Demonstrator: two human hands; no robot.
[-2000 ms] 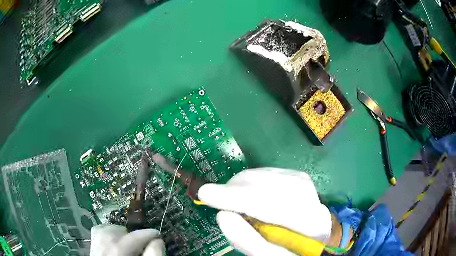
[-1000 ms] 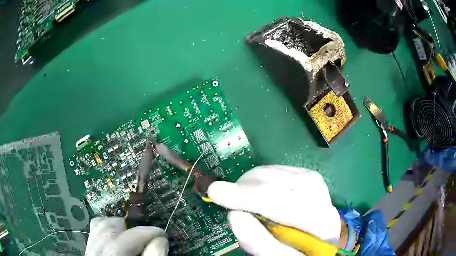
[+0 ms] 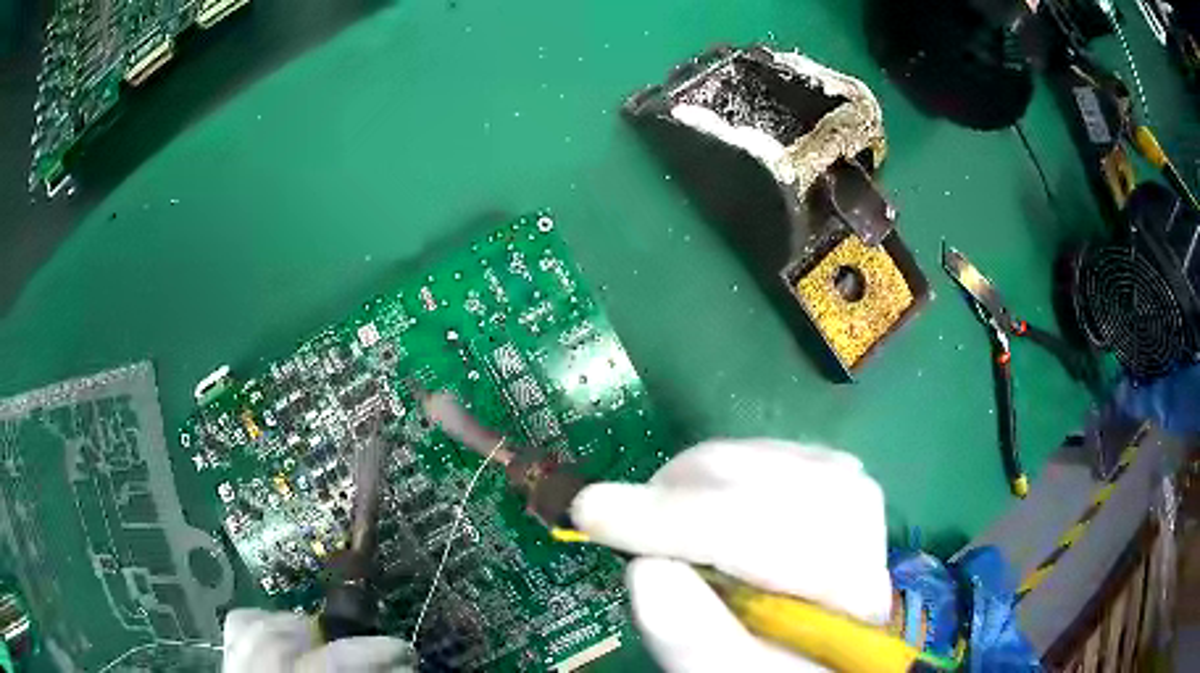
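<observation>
A green printed circuit board (image 3: 526, 381) lies flat on the green mat. My right hand (image 3: 776, 539), in a white glove, holds a soldering iron with a yellow handle (image 3: 842, 631); its tip is over the upper middle of the board. My left hand (image 3: 309, 647), gloved and cut off by the bottom edge, holds a second soldering iron (image 3: 363, 513) pointing up the board. The two tips are a little apart. A thin solder wire (image 3: 454, 533) runs from my left hand up to the right iron's barrel. Whether the tips touch the board cannot be told.
A dark iron stand (image 3: 737, 171) with a yellow sponge (image 3: 875, 316) stands beyond the board. Side cutters (image 3: 1003, 355) lie right of it. A black fan (image 3: 1129, 309) is at the right edge. A clear template (image 3: 92, 487) lies left. Another board (image 3: 99, 66) is at upper left.
The two iron tips, close together before, are now apart. The right iron has moved right and the left one slightly down. The whole view has shifted slightly.
</observation>
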